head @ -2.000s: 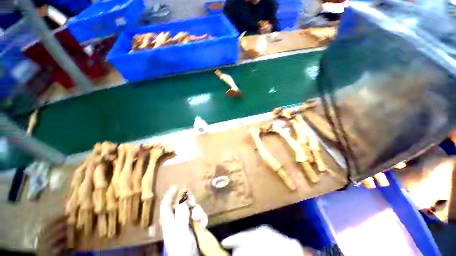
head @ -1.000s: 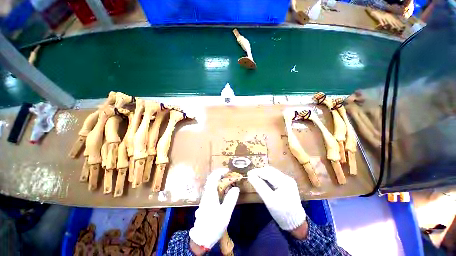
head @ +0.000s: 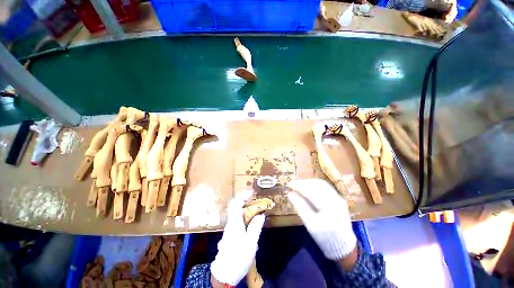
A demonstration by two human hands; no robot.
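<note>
My left hand (head: 239, 239), in a white knit glove, holds a tan wooden handle (head: 258, 208) below the work board, flared head up. The handle's lower part shows below the glove. My right hand (head: 326, 216), also gloved, is over the board's right edge, apart from the handle. Its fingertips point toward a small white-rimmed oval dish (head: 267, 181); whether they hold something thin is too small to tell. The dish sits on the brown-smeared square board (head: 245, 169).
Handles lie in a row at left (head: 152, 163) and a smaller group at right (head: 366, 152). A white bottle (head: 251, 107) stands at the belt edge. The green belt (head: 169, 73) carries a handle (head: 244, 61). A clear-sided box (head: 473, 129) is at right. Blue totes are below the bench.
My right hand has moved right, away from the handle's head, where its fingers were a second ago. My left hand still holds the handle. The handle on the belt has shifted left.
</note>
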